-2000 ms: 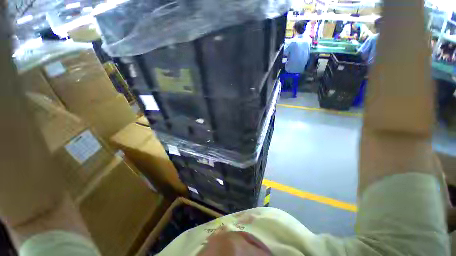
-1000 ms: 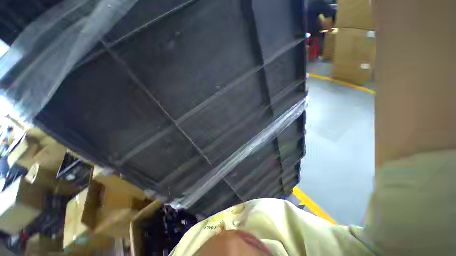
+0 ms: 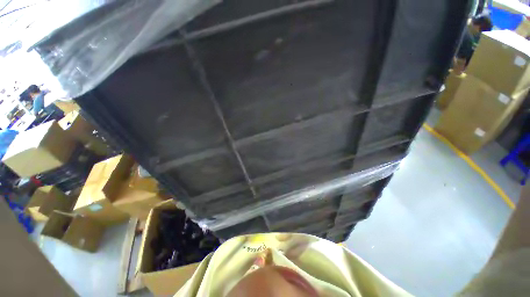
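Observation:
A tall stack of black crates [image 3: 279,98] fills the middle of the view, very close to my body. Clear stretch film [image 3: 110,46] hangs over its top left edge, and a band of film [image 3: 314,188] wraps around it lower down. Blurred skin-coloured parts of my forearms show at the lower left and right edges. Both of my hands are out of the picture, so what they touch or hold cannot be seen.
An open carton of black parts [image 3: 180,238] stands at lower left, beside the stack. More brown cartons [image 3: 101,180] lie behind it. At right are stacked cartons [image 3: 482,87], a person [image 3: 468,40], a blue stool [image 3: 517,156] and a yellow floor line [image 3: 473,165].
The view has swung, and the crate stack now shows its broad ribbed face up close. The carton of black parts shows more fully. My right forearm has dropped towards the lower right edge.

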